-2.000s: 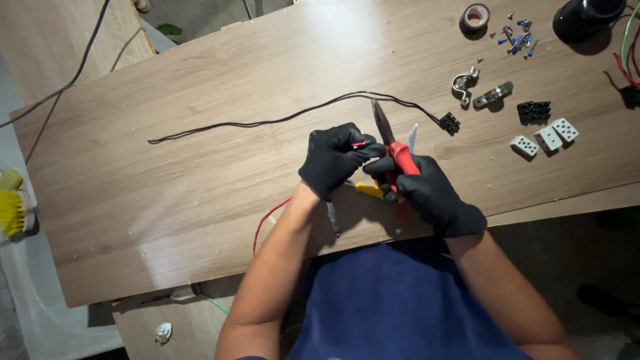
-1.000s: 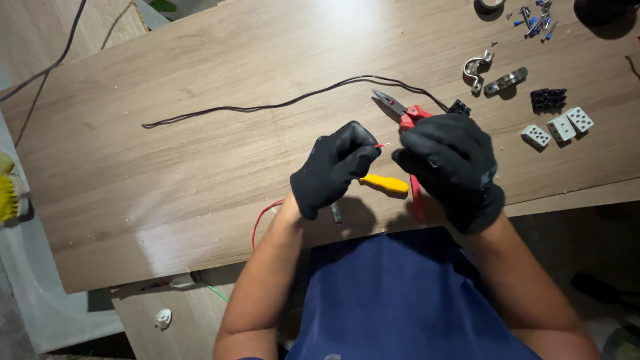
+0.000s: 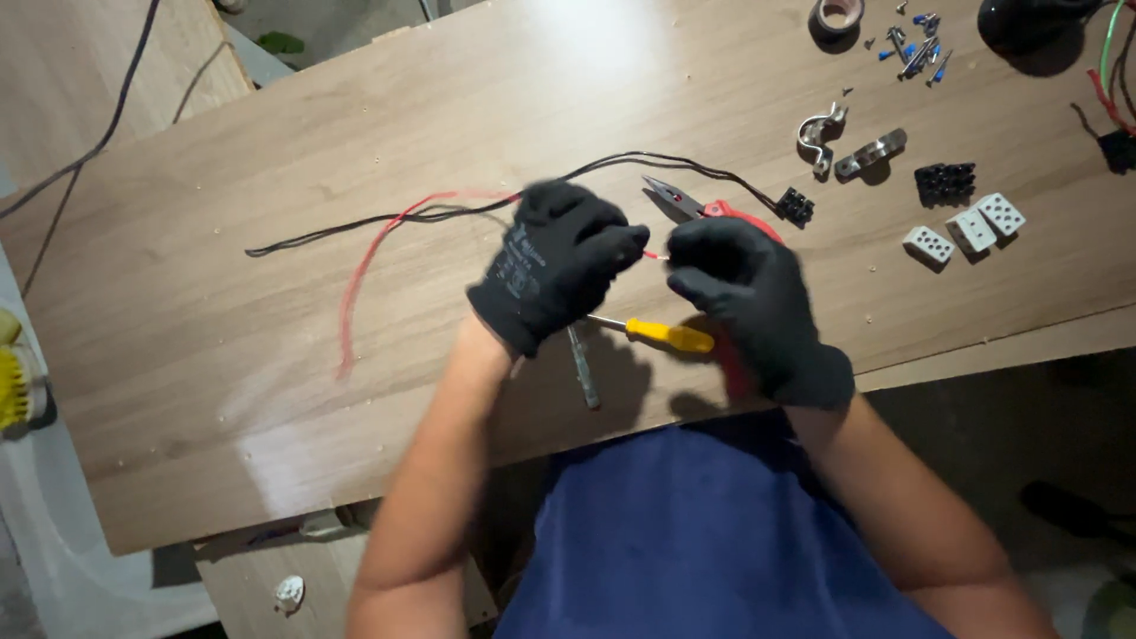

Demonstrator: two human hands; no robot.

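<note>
My left hand [image 3: 568, 257], in a black glove, pinches a red wire [image 3: 364, 262] near its stripped end, while the wire's other part curves off to the left, blurred. Close to that bare end is my right hand [image 3: 754, 297], also gloved, thumb and fingers apart; whether it touches the wire I cannot tell. Red-handled long-nose pliers [image 3: 679, 200] lie partly behind my right hand. Between the hands are a yellow-handled screwdriver [image 3: 670, 335] and a slim clear-handled screwdriver [image 3: 583, 368] on the table. A pair of black wires [image 3: 382, 222] runs to a black terminal block [image 3: 794, 207].
At the right lie a metal saddle clamp [image 3: 818, 140], another metal clamp [image 3: 871, 153], a black terminal block [image 3: 945, 184], white ceramic terminal blocks [image 3: 972, 231], screws [image 3: 919, 53] and a tape roll [image 3: 836, 19]. A black round object [image 3: 1034, 22] stands at the upper right.
The red wire, which hung near the front edge, now arcs over the table left of my left hand. My right hand held the pliers two seconds ago; now its fingers are apart near the wire end.
</note>
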